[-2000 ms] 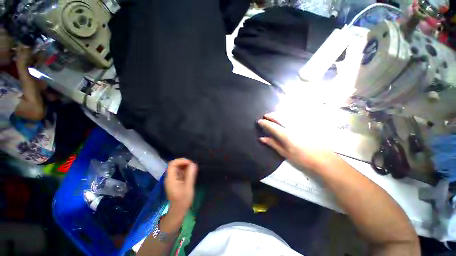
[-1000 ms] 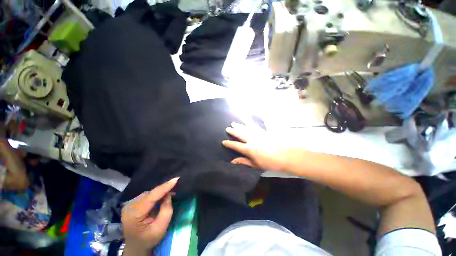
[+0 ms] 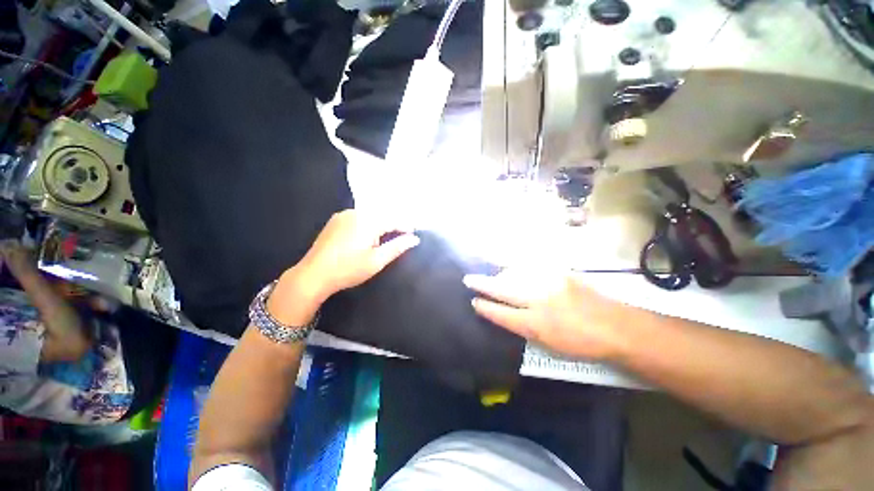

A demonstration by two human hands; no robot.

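Black fabric (image 3: 412, 307) lies on the white table below the sewing machine head (image 3: 575, 105), its lower part hanging over the front edge. My left hand (image 3: 350, 254) rests on the fabric, palm down, just left of the bright lamp spot. My right hand (image 3: 541, 309) lies flat with fingers spread, fingertips on the fabric's right part. The needle area is washed out by glare from the white lamp (image 3: 422, 107). A large black fabric pile (image 3: 235, 173) joins the work on the left.
Dark-handled scissors (image 3: 688, 247) lie right of the needle area. A blue tuft (image 3: 815, 211) hangs at the right. A second machine (image 3: 81, 177) and a person (image 3: 67, 355) are at far left. A blue basket (image 3: 177, 408) stands below the table, and more black fabric (image 3: 369, 105) lies behind the lamp.
My left hand has moved up and right from the fabric's lower edge onto the fabric near the light. The view has turned toward the machine head. My right hand stays on the fabric.
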